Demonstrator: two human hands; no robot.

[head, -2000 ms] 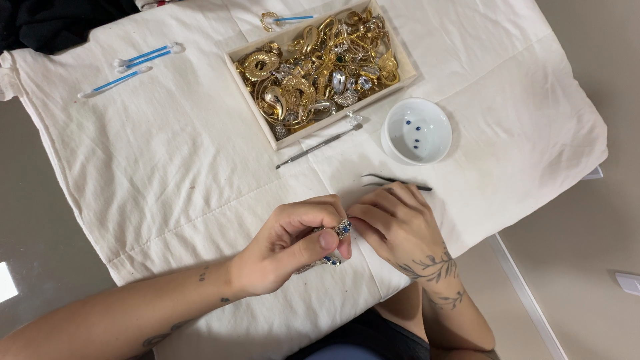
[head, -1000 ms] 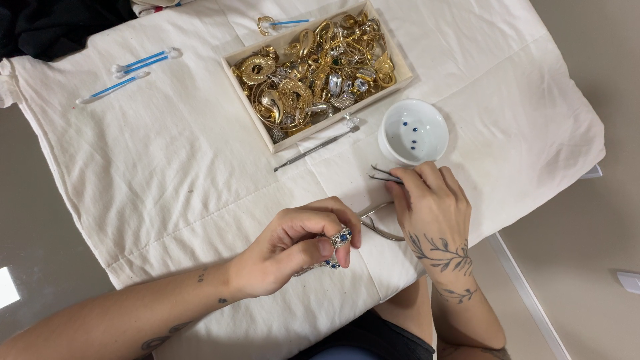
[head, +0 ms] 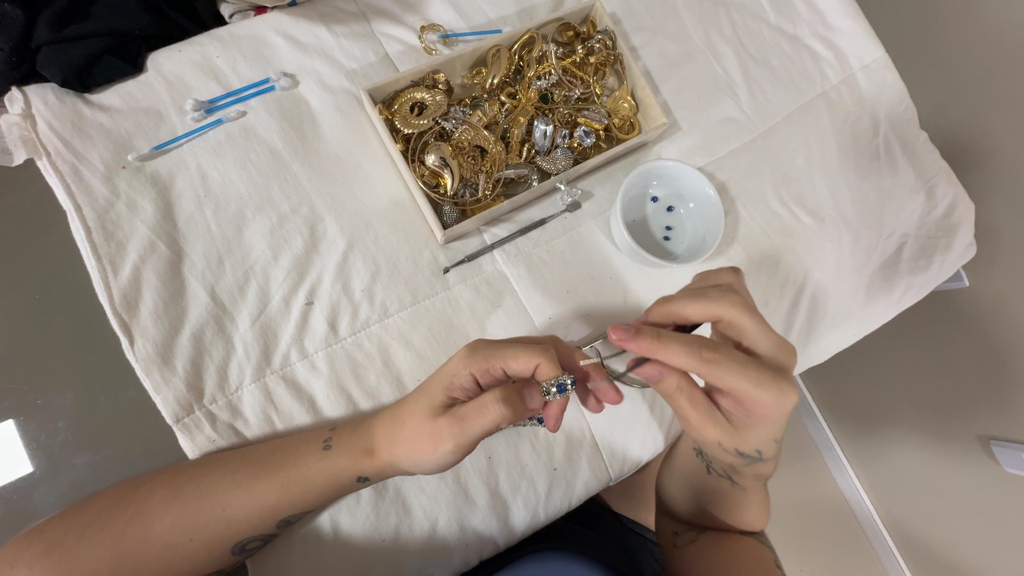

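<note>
Between its thumb and index finger, my left hand (head: 480, 408) pinches a silver-toned jewelry piece set with blue and clear stones (head: 558, 387); part of it hangs behind the fingers. My right hand (head: 712, 368) holds dark tweezers (head: 632, 364), whose tips are close to the left fingertips. Around those tips shows a thin curved metal loop (head: 628, 381), partly hidden; which hand bears it I cannot tell. Above the right hand stands a white bowl (head: 704, 232) with several small blue stones (head: 670, 209) inside.
A pale box (head: 500, 210) full of gold and silver jewelry lies beyond my hands, a metal double-ended tool (head: 512, 238) along its near side. Blue-stemmed cotton swabs (head: 240, 100) rest at upper left. Another swab (head: 472, 34) touches a gold ring-shaped piece (head: 432, 38). White cloth (head: 320, 264) lies underneath.
My right hand has taken up the tweezers, which lay on the cloth beside it two seconds ago. One second ago it was nearer the bowl. My left hand keeps the jewelry piece.
</note>
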